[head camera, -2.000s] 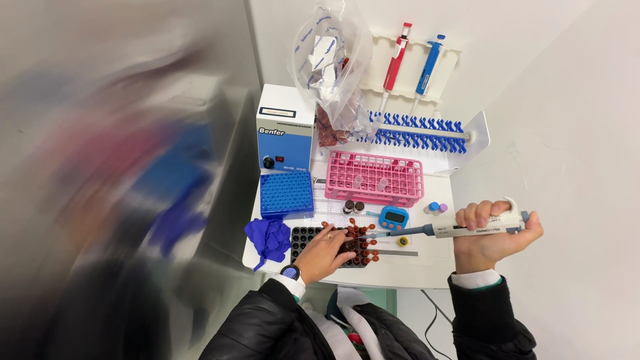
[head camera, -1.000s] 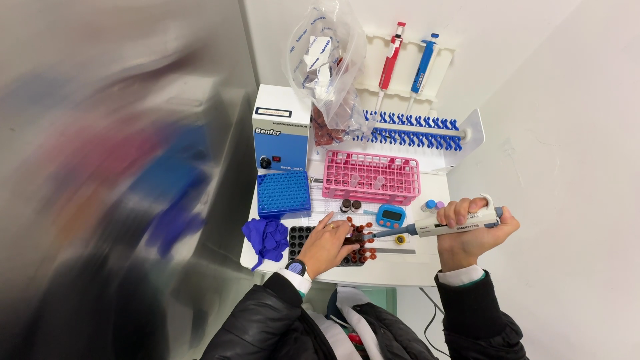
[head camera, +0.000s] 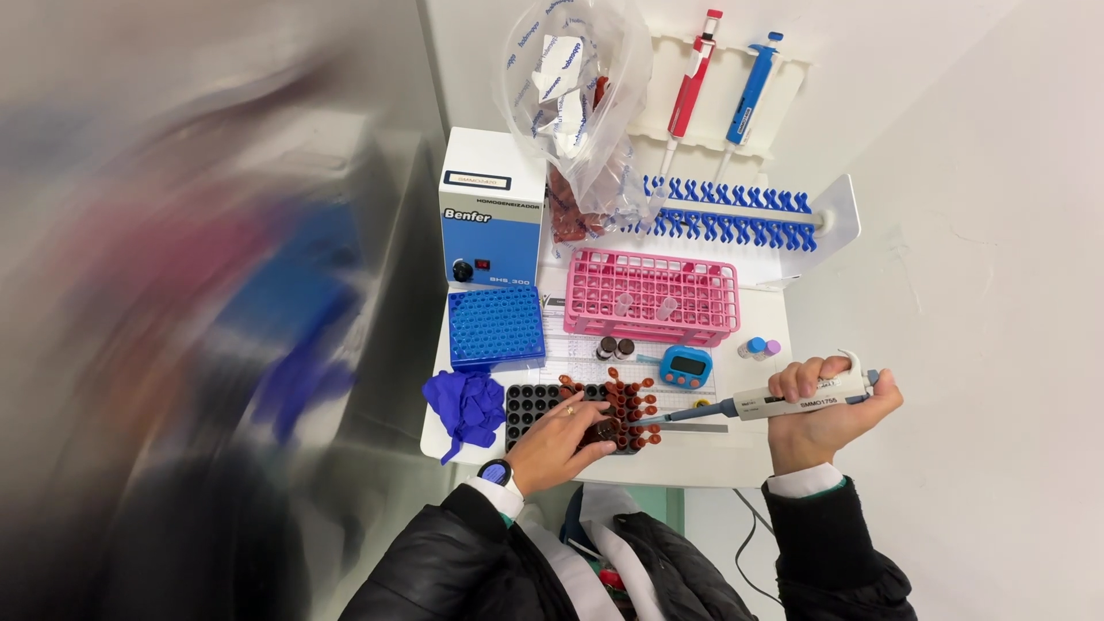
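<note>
My right hand (head camera: 824, 414) is closed around a light grey micropipette (head camera: 780, 403), held nearly level, thumb at its plunger end. The pipette's tip points left, near a small dark brown bottle (head camera: 606, 429) that the fingers of my left hand (head camera: 561, 440) hold over a black tube rack (head camera: 523, 405). Whether the tip is inside the bottle I cannot tell. Brown microtubes (head camera: 634, 403) with open lids stand in the right part of the rack. Two small dark-capped vials (head camera: 615, 348) and a blue digital timer (head camera: 686, 367) are just behind the rack.
Behind are a pink tube rack (head camera: 651, 295), a blue tip box (head camera: 496, 326), a Benfer homogenizer (head camera: 492, 228), a clear plastic bag (head camera: 573, 95) and a blue-clipped holder (head camera: 733, 216). Red (head camera: 693, 86) and blue (head camera: 752, 90) pipettes hang above. Crumpled blue gloves (head camera: 466, 410) lie left; a metallic surface (head camera: 388, 216) borders the table.
The micropipette in my right hand has moved left, toward my left hand, since the earliest frame. My left hand remains over the black rack.
</note>
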